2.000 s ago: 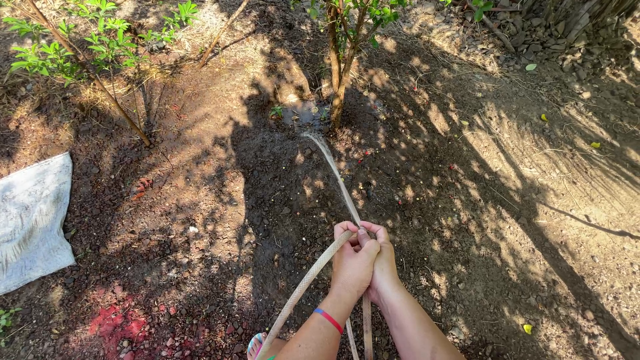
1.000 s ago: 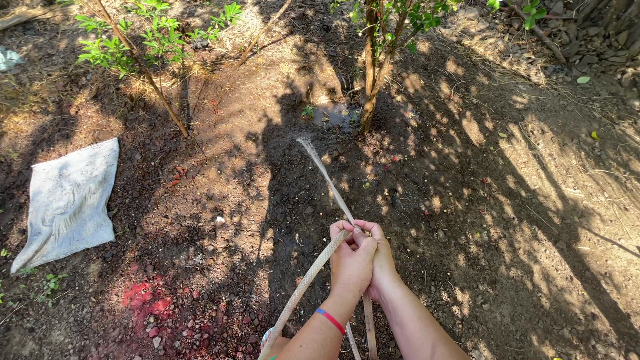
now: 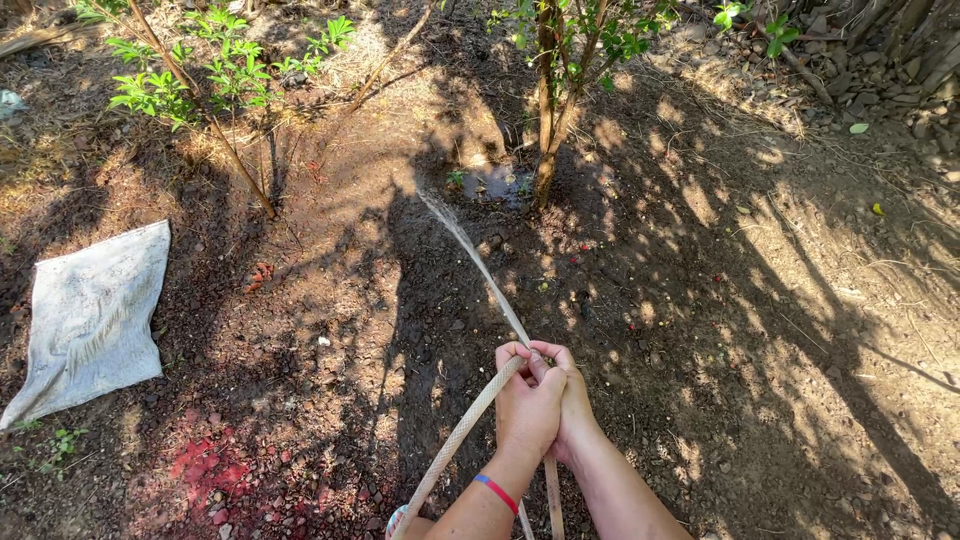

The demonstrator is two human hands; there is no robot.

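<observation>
Both my hands are pressed together around the end of a pale braided garden hose, at the lower middle of the head view. My left hand wears a red and blue band at the wrist and closes on the hose. Against it on the right, my right hand grips the same end; the hose mouth is hidden by fingers. A jet of water sprays from it up and to the left. Beyond lies a puddle at the foot of a thin-trunked shrub. More hose hangs below my hands.
A white woven cloth or sack lies on the soil at the left. A leafy sapling leans at the upper left. Red-stained soil is at the lower left. Stones are piled at the upper right.
The view has shifted left, so more of the white cloth shows. The water jet now points further left than two seconds ago. Both hands keep their hold on the hose.
</observation>
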